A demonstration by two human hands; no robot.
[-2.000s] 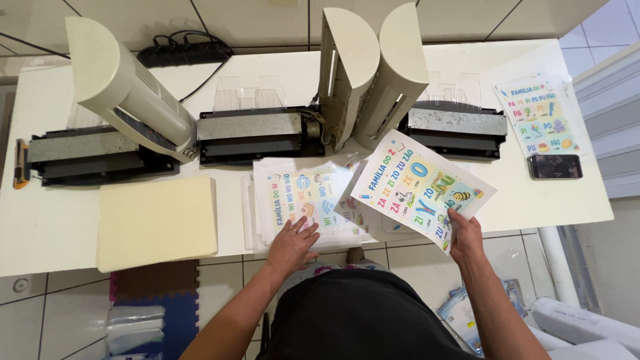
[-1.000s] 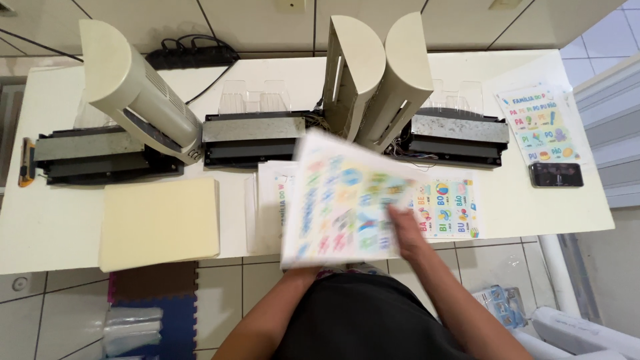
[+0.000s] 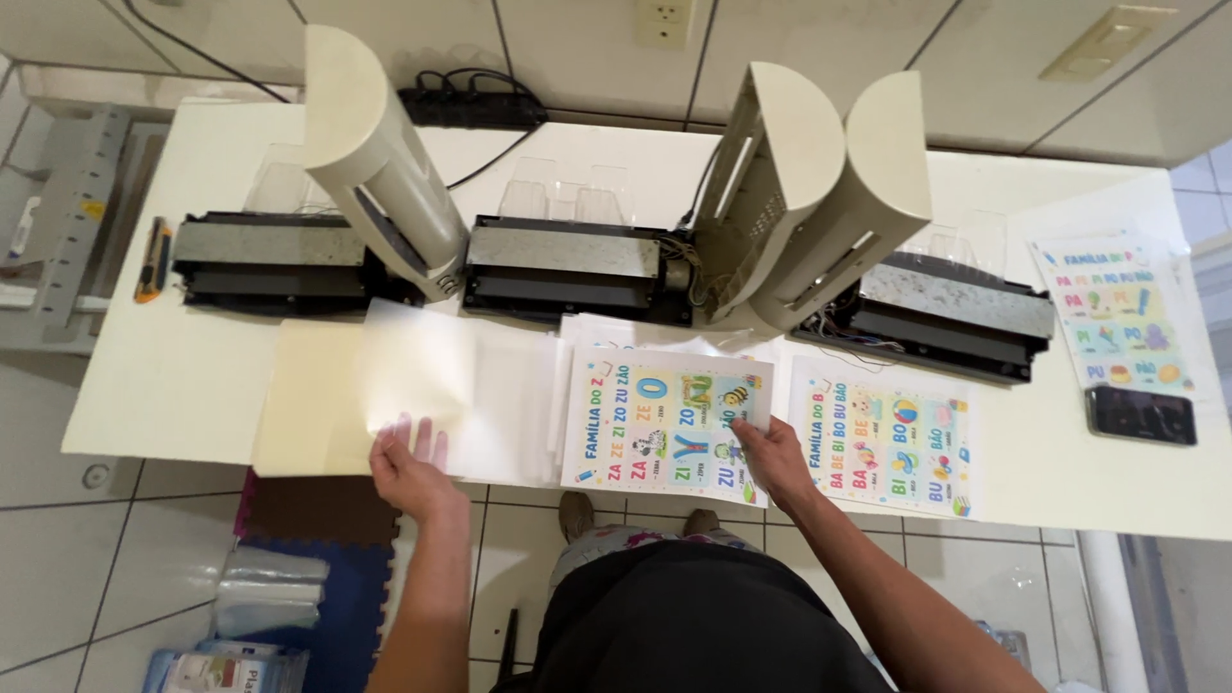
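Between its fingers my left hand (image 3: 421, 476) holds the near edge of a translucent plastic laminating pouch (image 3: 419, 371). That pouch lies partly over a stack of cream-coloured sheets (image 3: 303, 399). My right hand (image 3: 778, 462) pinches the right edge of a printed syllable sheet with the letter Z (image 3: 626, 423), just above the table's front edge. Under and behind it are more sheets, mostly hidden. A printed sheet with the letter B (image 3: 890, 438) lies to the right of my right hand.
Three opened laminators (image 3: 274, 255), (image 3: 568, 265), (image 3: 953, 313) line the white table (image 3: 120, 404), with upright plastic covers (image 3: 399, 164) among them. A utility knife (image 3: 153, 260) lies far left. A phone (image 3: 1142, 415) and a printed P sheet (image 3: 1121, 313) are at right. A power strip (image 3: 472, 108) sits behind.
My left hand has moved left and now holds a translucent pouch. The Z sheet, blurred in front of me a second ago, is now turned sideways at the table's front edge in my right hand.
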